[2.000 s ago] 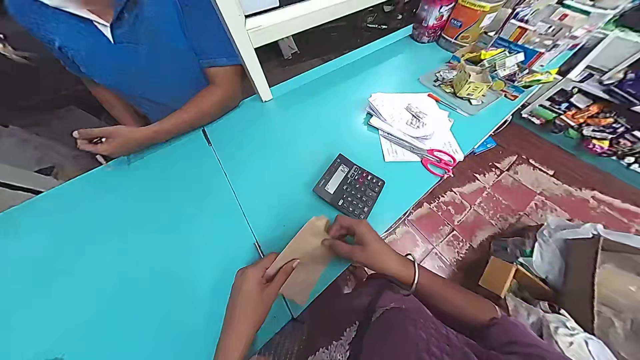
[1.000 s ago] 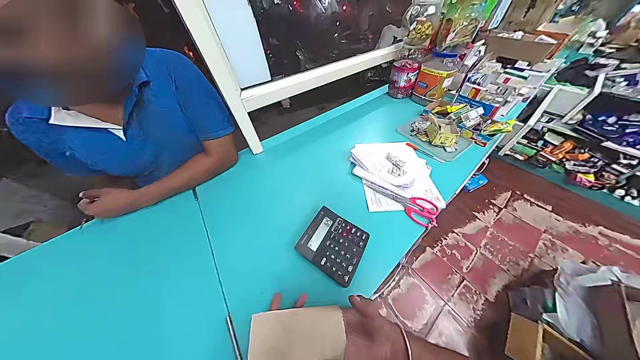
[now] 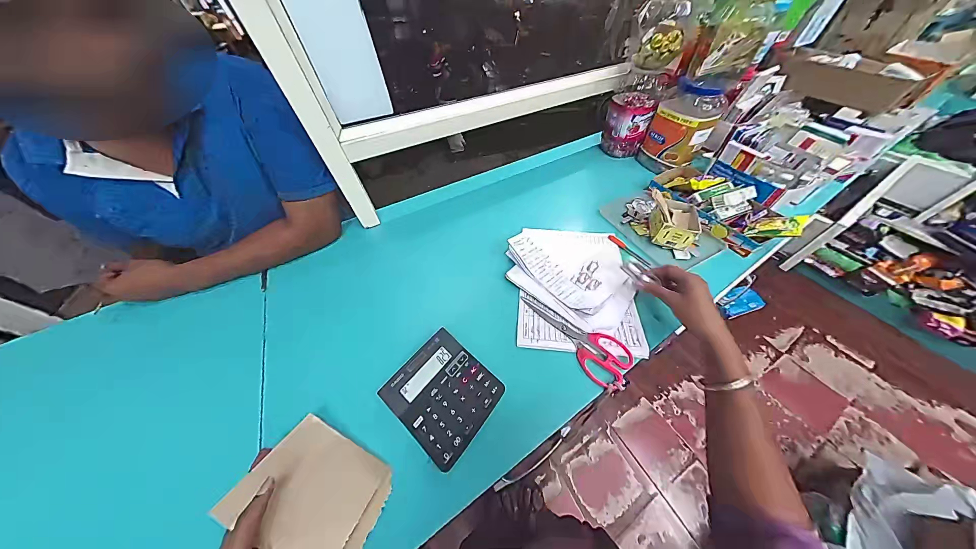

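Observation:
A brown paper bag [image 3: 324,484] lies in my left hand [image 3: 253,518], held near its left edge over the turquoise counter, lower left of centre. My right hand [image 3: 679,293] reaches out beside the right side of the stacked papers [image 3: 568,267]; its fingertips are at a small shiny thing I cannot make out. Red-handled scissors [image 3: 591,347] rest on the papers, handles toward the counter's near edge. Between my hands a black calculator [image 3: 442,399] lies on the counter. Just beyond my right fingers lies a red pen [image 3: 627,248].
Across the counter [image 3: 122,404] a person in a blue shirt [image 3: 252,145] leans a forearm on its edge. A tray [image 3: 705,252] of small packets and boxes stands behind my right hand, near plastic jars [image 3: 681,126]. A white window frame [image 3: 488,110] rises at the back.
My right hand has left the paper bag and moved right to the papers. The bag stays in my left hand. The view has tilted up and shifted.

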